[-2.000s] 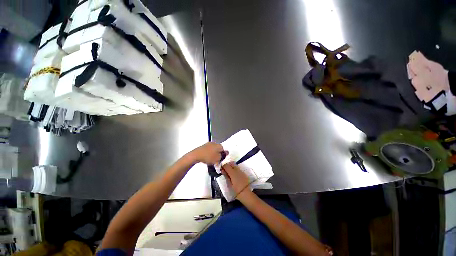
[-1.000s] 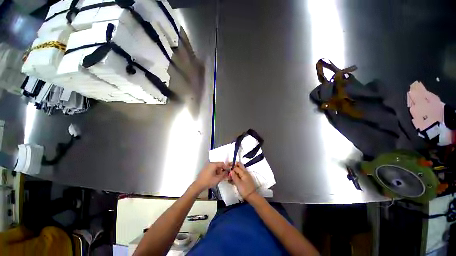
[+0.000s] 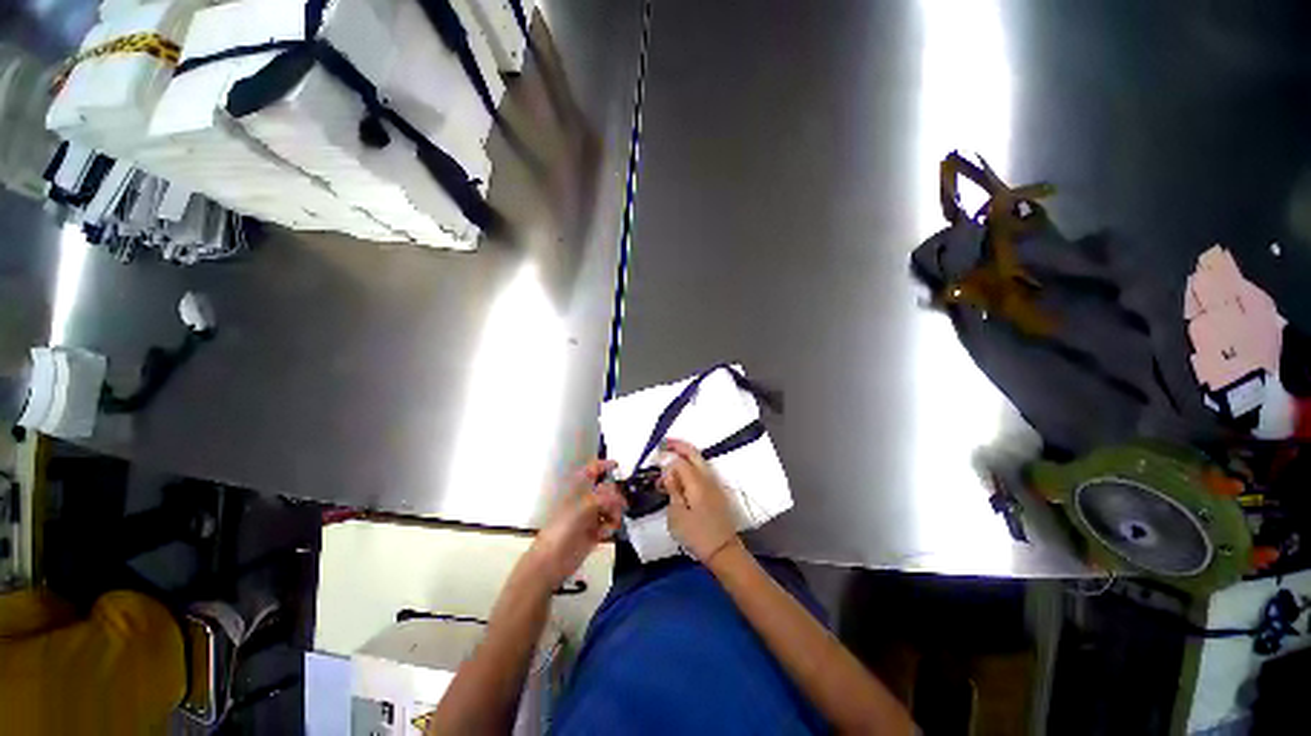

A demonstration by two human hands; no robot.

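A white stack [image 3: 755, 482] lies at the metal table's front edge, close to my body. A black tie strip [image 3: 736, 440] runs across its top, and a loose length loops over the stack toward my fingers. My left hand [image 3: 578, 521] is at the stack's left side, fingertips pinching the dark strip. My right hand [image 3: 696, 503] rests over the stack with its fingers on the strip near the knot. The knot itself is small and partly hidden by my fingers.
Large tied white bundles [image 3: 324, 122] stand at the upper left. A dark bag-like item with brown straps [image 3: 1057, 316], pink pieces [image 3: 1232, 334], a green round device [image 3: 1146, 521] and a small black tool [image 3: 1006, 506] lie right. A small white stack [image 3: 65, 393] sits far left.
The loose strip end has swung from an upright loop to lying across the stack. My left hand has moved slightly left and down. The view has shifted, with the large bundles higher in the picture.
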